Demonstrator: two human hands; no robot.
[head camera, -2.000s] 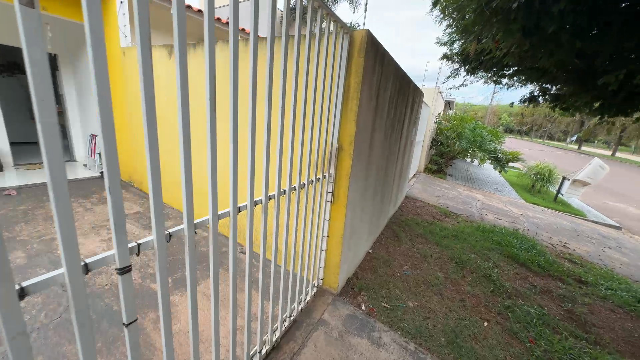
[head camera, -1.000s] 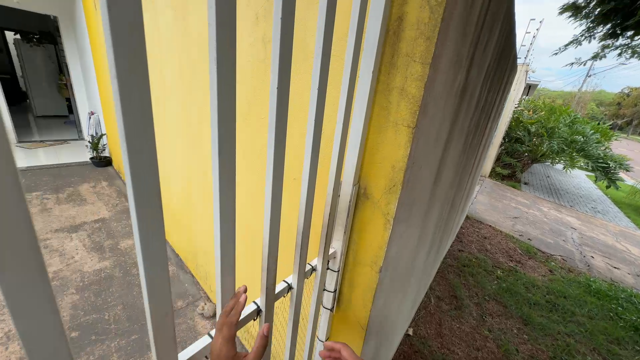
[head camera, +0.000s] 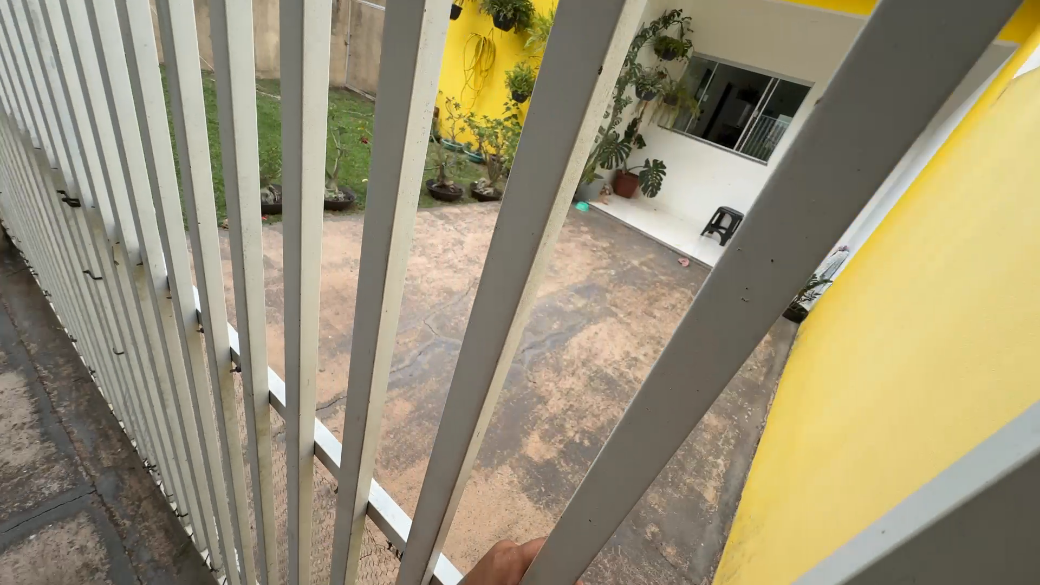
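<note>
Tall white metal bars of a gate (head camera: 508, 244) cross the head view, very near the camera. One hand, which I take for my left hand (head camera: 505, 562), shows at the bottom edge beside a bar, near the white horizontal rail (head camera: 390, 513). Only part of it is visible, and the bar and the frame edge hide its fingers, so its grip cannot be told. Dark ties and wire mesh are fixed low on the gate. My right hand is not in view.
Behind the bars lies a stained concrete yard (head camera: 569, 382). A yellow wall (head camera: 902, 349) runs along the right. Farther back are potted plants (head camera: 626, 183), a black stool (head camera: 721, 225), a sliding window (head camera: 739, 110) and grass (head camera: 195, 146).
The view has swung left along the gate and into the yard. Two hands showed at the lower bars a second ago; one shows now.
</note>
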